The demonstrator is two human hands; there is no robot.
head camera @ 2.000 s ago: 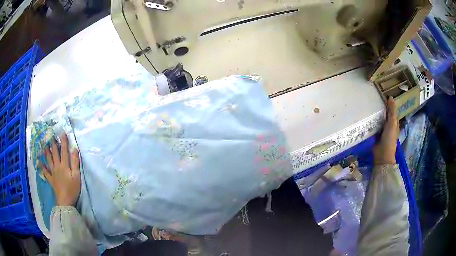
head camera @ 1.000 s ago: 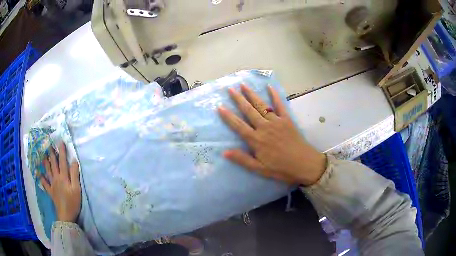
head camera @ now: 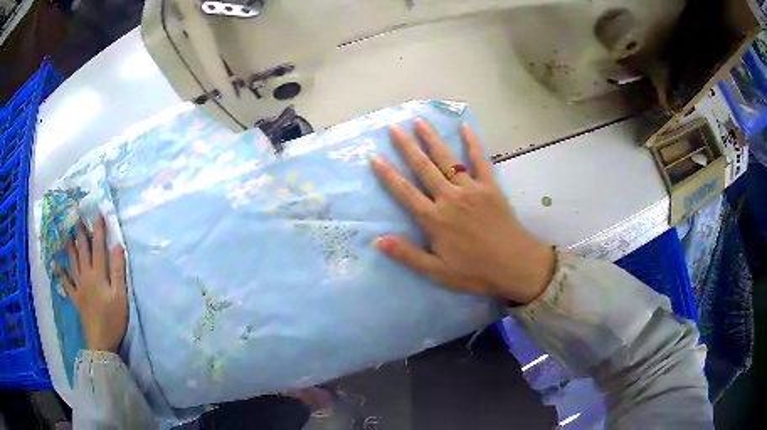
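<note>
The pale blue floral fabric panel (head camera: 277,277) lies spread on the white machine tabletop, with its lower part over the front edge. A denser patterned border (head camera: 60,220) shows at its left end. My left hand (head camera: 94,273) lies flat on that left end, fingers spread. My right hand (head camera: 462,222), with a red-stoned ring, lies flat on the panel's right part, fingers spread. The panel's upper edge runs by the dark presser foot area (head camera: 284,130) of the cream sewing machine (head camera: 404,67). The needle itself is not visible.
A blue slatted crate (head camera: 18,227) stands at the left of the table. A small tan accessory box (head camera: 691,172) sits at the machine's right end. A blue bin (head camera: 660,273) with plastic is below the table's front edge at the right, partly behind my right sleeve.
My right hand has moved from the table's right edge by the small box onto the panel's right part. My left hand stays on the left end. The view has shifted slightly.
</note>
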